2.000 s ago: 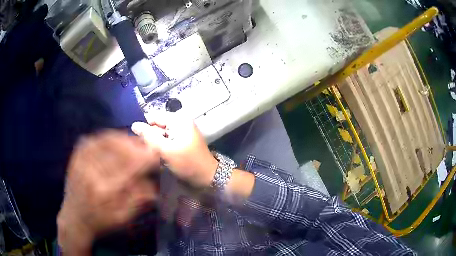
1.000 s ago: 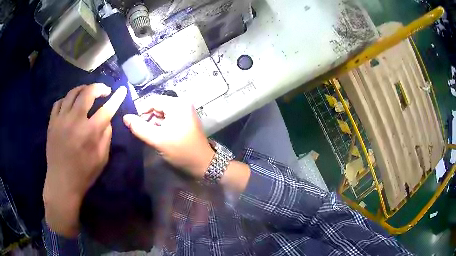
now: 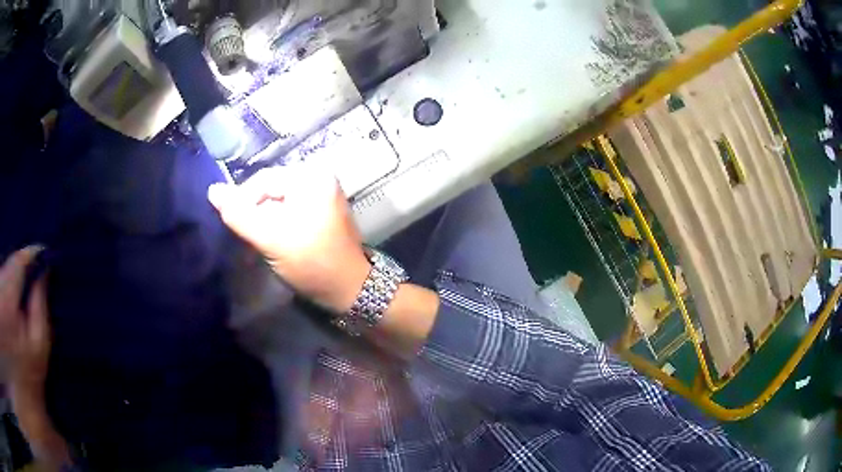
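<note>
A dark navy garment (image 3: 138, 323) spreads over the left side and up to the needle area. My right hand (image 3: 300, 235), with a metal watch, is at the front of the sewing machine (image 3: 517, 83). Its thumb and fingers are closed on the garment's edge just below the presser foot area (image 3: 222, 138). The exact grip is blurred in bright light. My left hand (image 3: 26, 323) is at the far left, low on the garment and partly cut off by the picture's edge. Dark cloth shows by its fingertips, but its hold is unclear.
A cream boxy guard (image 3: 125, 83) and a ribbed knob (image 3: 224, 44) stand by the machine head. At right, a yellow frame (image 3: 688, 83) surrounds a slatted tan board (image 3: 711, 203) over a green floor with scraps.
My left hand has moved from beside the needle area away to the far left. My right hand stays near the needle. The whole view has shifted slightly.
</note>
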